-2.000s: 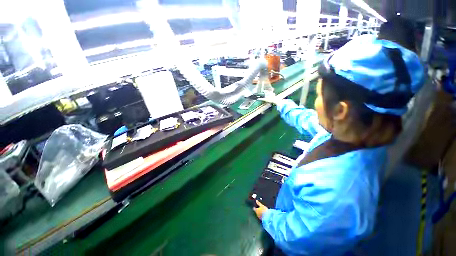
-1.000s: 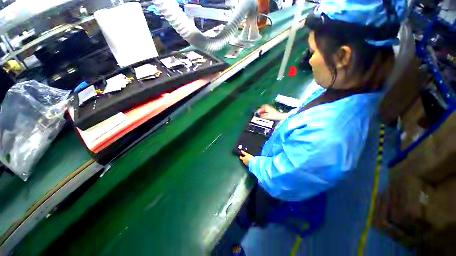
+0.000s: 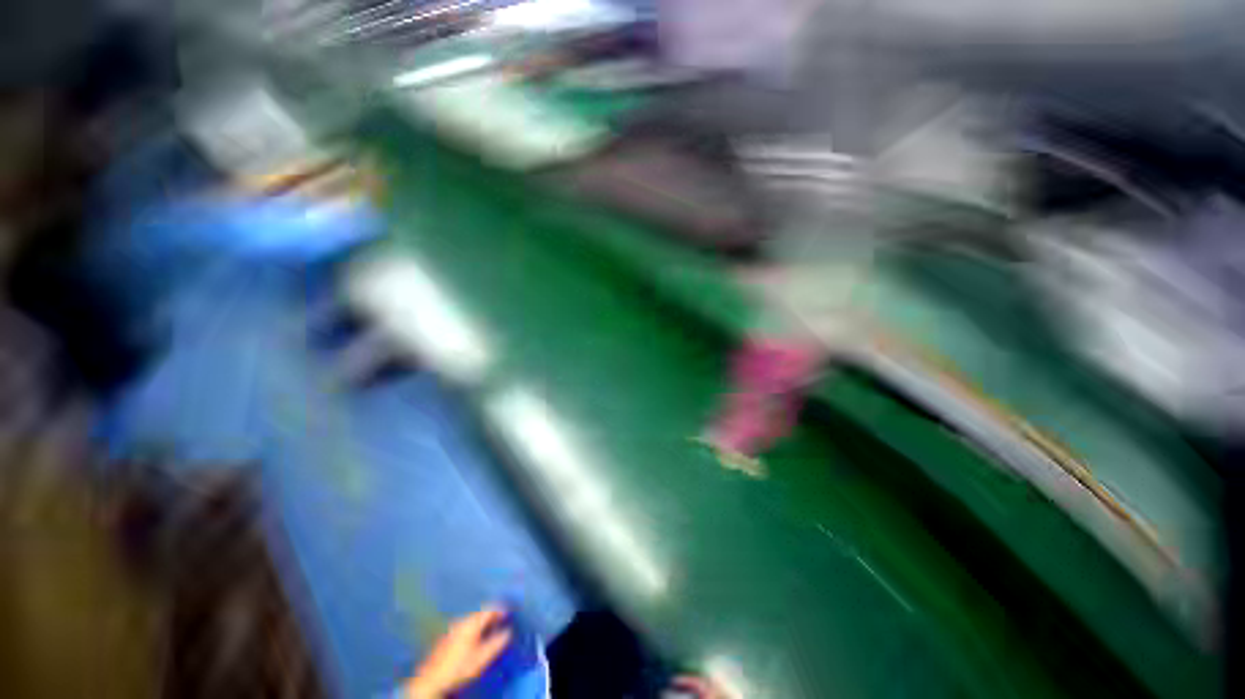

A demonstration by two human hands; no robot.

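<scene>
The view is strongly blurred. My left hand (image 3: 462,653) shows low at the bottom edge, over the blue floor beside a small blue patch; whether it holds anything cannot be told. My right hand (image 3: 702,686) is a small blurred piece, cut off by the bottom edge, at the near edge of the green bench (image 3: 642,410). A dark shape lies between the hands. No part or tray can be made out at either hand.
A pink-wrapped post (image 3: 767,396) stands on the bench. A rail (image 3: 1010,444) runs along its right side, with blurred pale and dark items beyond. A blurred blue-clothed person (image 3: 253,230) is at the upper left, above the blue floor (image 3: 369,505). Brown shapes stand at the left.
The view has swung to another stretch of the bench. The seated worker, the filled tray and the plastic bag seen before have left view. Both my hands now show at the bottom edge.
</scene>
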